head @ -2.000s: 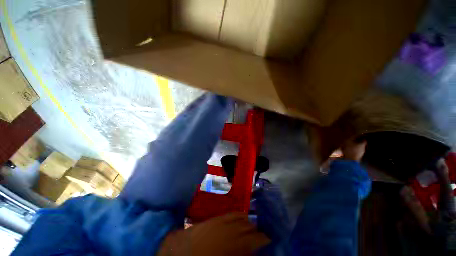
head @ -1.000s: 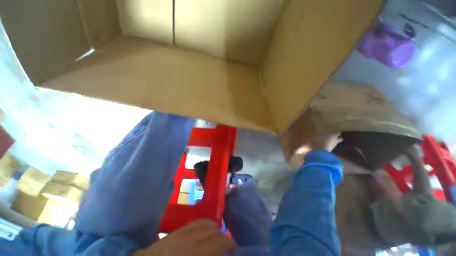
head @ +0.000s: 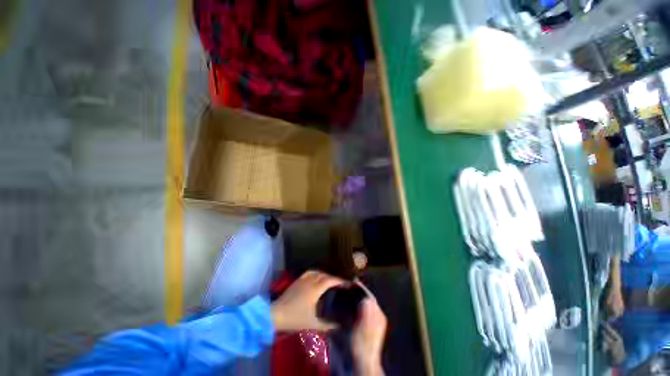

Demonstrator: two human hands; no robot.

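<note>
A black cup-like object [head: 341, 302] is held low over my lap, between my two hands. My left hand [head: 300, 301] is wrapped around its left side. My right hand [head: 369, 336] is on its right side, with the fingers at the rim. The image is blurred, and both hands hide part of the object, so its lid and contents cannot be made out.
A large open carton [head: 257, 172] stands on the floor ahead, beside a purple object [head: 352, 185]. The green bench [head: 441, 242] runs along the right, bearing white loop housings [head: 507, 294] and a yellow bagged block [head: 477, 82]. A person in blue sleeves [head: 643, 257] is beyond it.
The view has swung to include the bench, and the large carton appears farther away. My left hand has left the red stool area and my right hand the smaller carton; both now hold the black object.
</note>
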